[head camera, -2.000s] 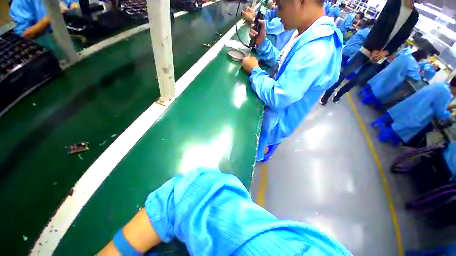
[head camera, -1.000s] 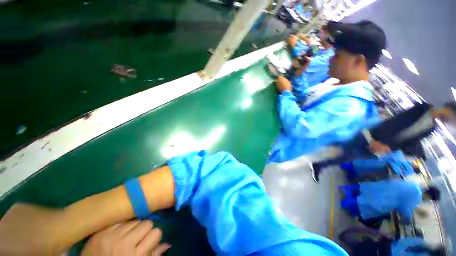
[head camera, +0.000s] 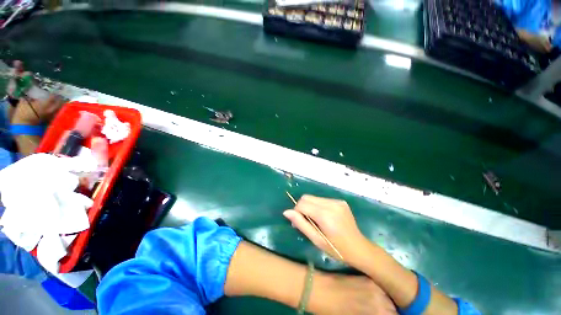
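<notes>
My right hand, with the blue wrist strap, is over the green bench and holds a thin tan wooden stick like a pen, its tip pointing up and left. My left hand, with the pale green-yellow bracelet, lies at the bottom by my right forearm. Its fingers are partly hidden, so I cannot tell whether it holds anything. One small electronic module lies on the belt beyond the white rail, and another small module lies on the belt at the right.
A red basket with bottles and white wipes stands at the left, beside a dark slab. The white rail crosses the view. Beyond the belt are a filled tray and black trays. Another person's hand is at far left.
The view has swung left from the aisle and neighbouring workers to the basket and trays. My right hand and the stick have come into view. My left hand remains by my right forearm.
</notes>
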